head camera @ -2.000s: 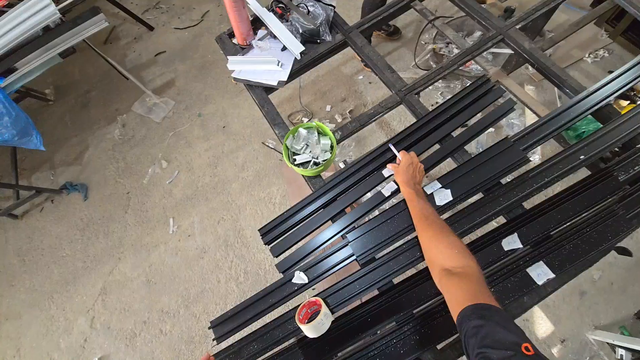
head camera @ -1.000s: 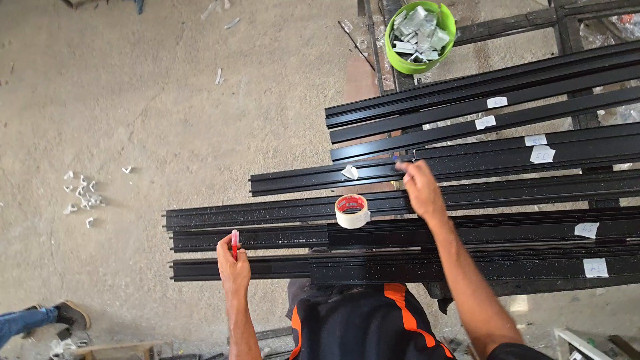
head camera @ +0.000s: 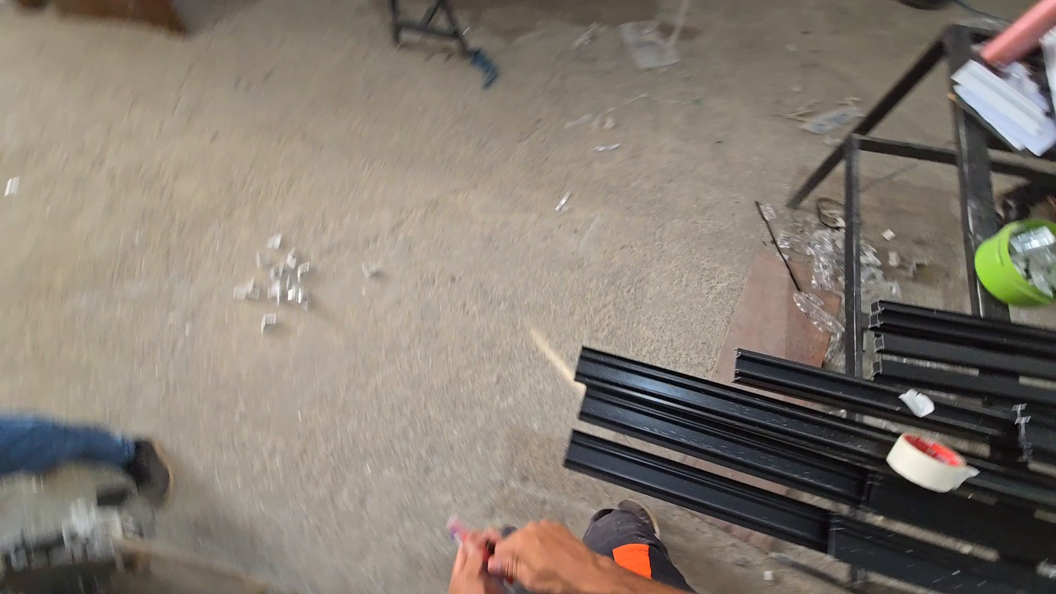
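Note:
At the bottom centre my left hand (head camera: 472,564) is closed on a small red and pinkish pen-like item (head camera: 456,528), blurred. My right hand (head camera: 540,554) touches it from the right, its fingers curled close to a dark part between the hands; whether it grips that part is hard to see. To the right lie long black metal profiles (head camera: 701,474), some with white specks. A roll of masking tape (head camera: 928,474) with a red core rests on them, and a torn white piece of tape or paper (head camera: 916,403) lies just above it.
A green bucket (head camera: 1000,268) of metal pieces stands at the right edge by a black metal frame (head camera: 853,247). Small metal pieces (head camera: 285,280) are scattered on the concrete floor. A person's leg in jeans (head camera: 62,445) is at the left. A brown board (head camera: 771,313) lies under the profiles.
The view has swung left. My right hand has left the profiles, and both hands, apart a second ago, are now together. The red item was in my left hand a second ago too.

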